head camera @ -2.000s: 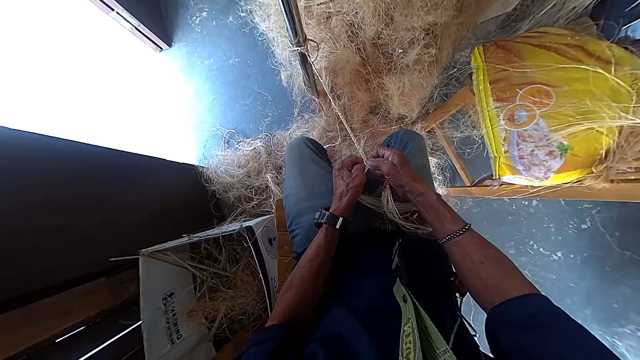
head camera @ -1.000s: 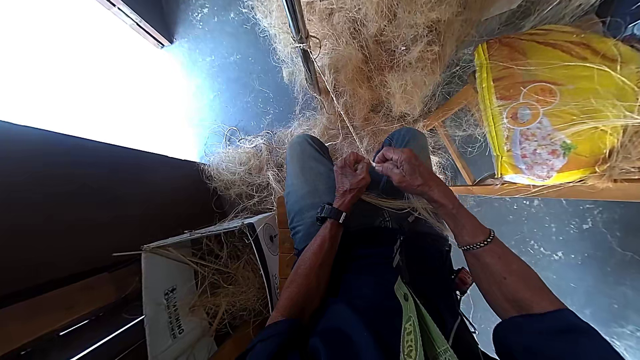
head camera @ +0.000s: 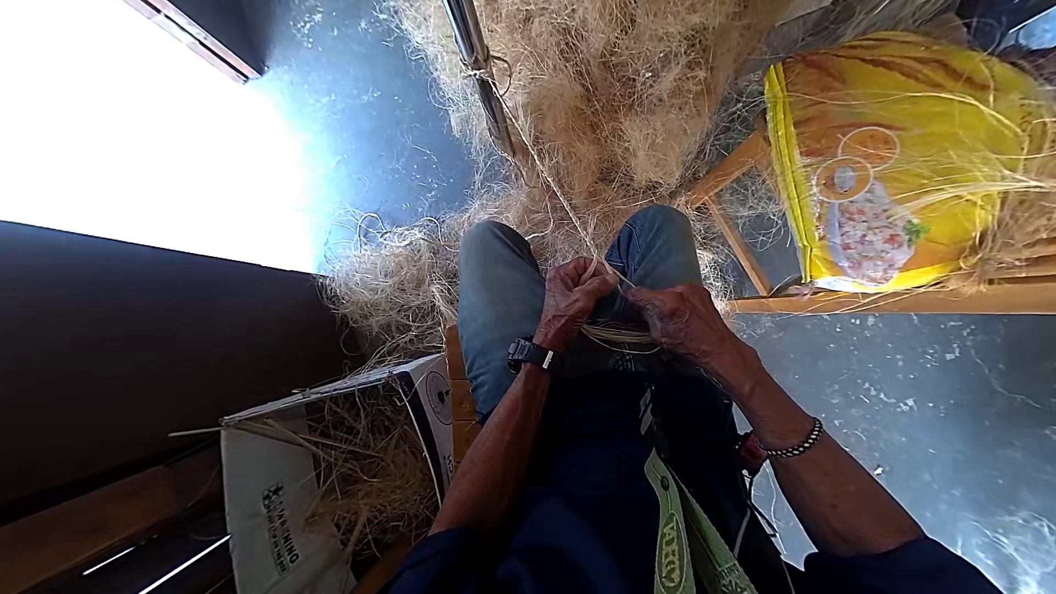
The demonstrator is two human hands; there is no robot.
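A thin cord of pale plant fibre (head camera: 551,183) runs from a metal bar (head camera: 483,76), where it is tied, down to my hands between my knees. My left hand (head camera: 572,299) pinches the lower end of the cord. Just right of it, my right hand (head camera: 678,320) grips a strand that leads out of the cord, with its fingertips partly hidden. Loose fibre strands (head camera: 620,333) lie across my lap below both hands.
Heaped loose fibre (head camera: 602,91) covers the floor ahead. At the right a yellow printed bag (head camera: 907,165) with fibres over it rests on a wooden frame (head camera: 891,300). A cardboard box (head camera: 272,495) of fibre stands at the lower left.
My right hand has moved slightly right and down, away from my left hand, and a strand now shows stretched between them. My left hand remains at the cord's end.
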